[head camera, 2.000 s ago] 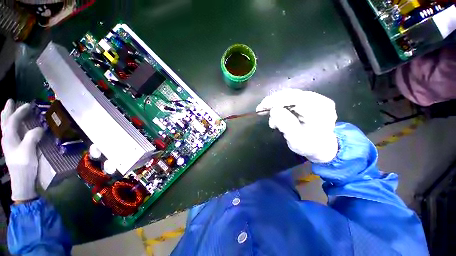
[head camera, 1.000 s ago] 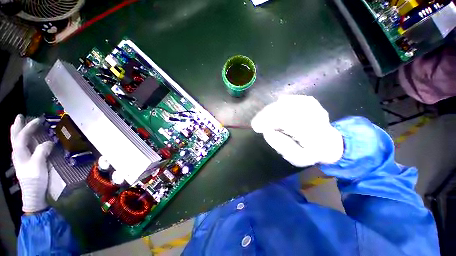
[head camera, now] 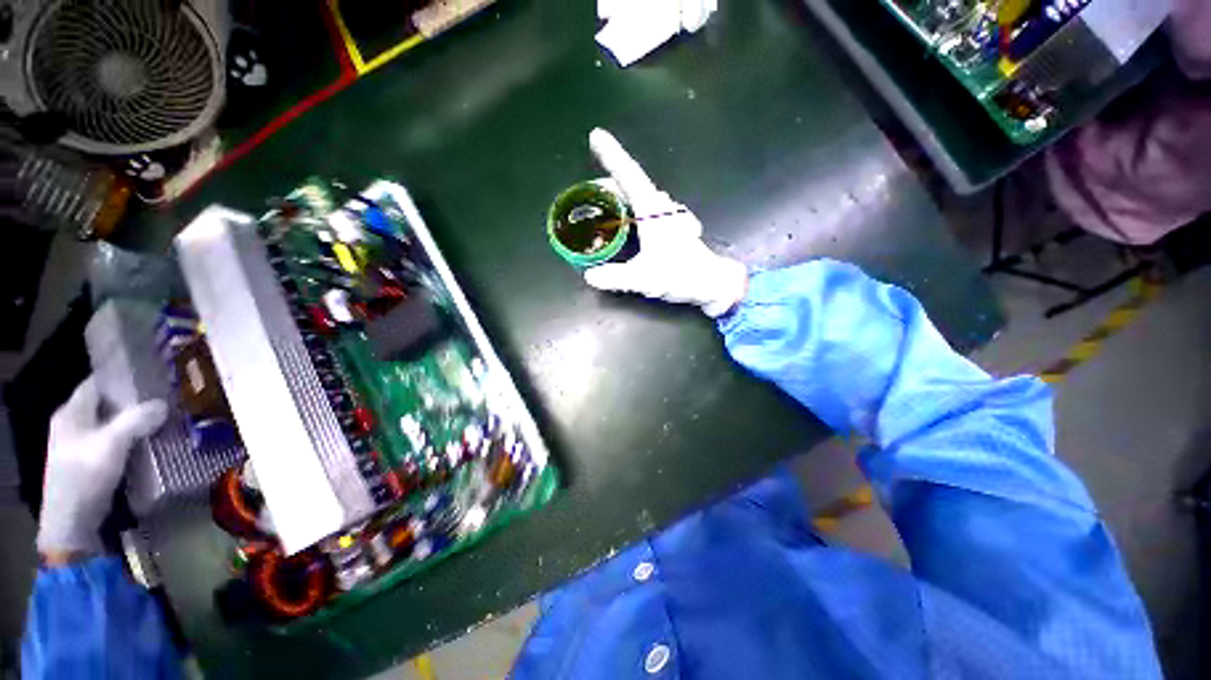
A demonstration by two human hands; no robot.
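The green power board (head camera: 445, 385) lies on the dark green mat at the left, slightly blurred, with a long silver heatsink (head camera: 272, 385) and two copper coils at its near end. My left hand (head camera: 90, 458), gloved white, grips the finned heatsink block (head camera: 179, 465) at the board's left edge; some fingers are hidden. The green cup (head camera: 588, 246) stands right of the board with dark amber liquid. The thin brush (head camera: 653, 214) leans in it, its handle pointing right. My right hand (head camera: 668, 246), gloved white, is spread around the cup's right side, thumb near its base.
A round fan (head camera: 122, 73) stands at the back left. A crumpled white cloth or paper (head camera: 648, 27) lies at the back. A black tray (head camera: 959, 166) holding another board is at the back right, beside a person's pink sleeve (head camera: 1122, 199).
My right hand has moved from beside the board to the cup and opened; the brush is now in the cup. The camera view has shifted, and the board appears turned slightly.
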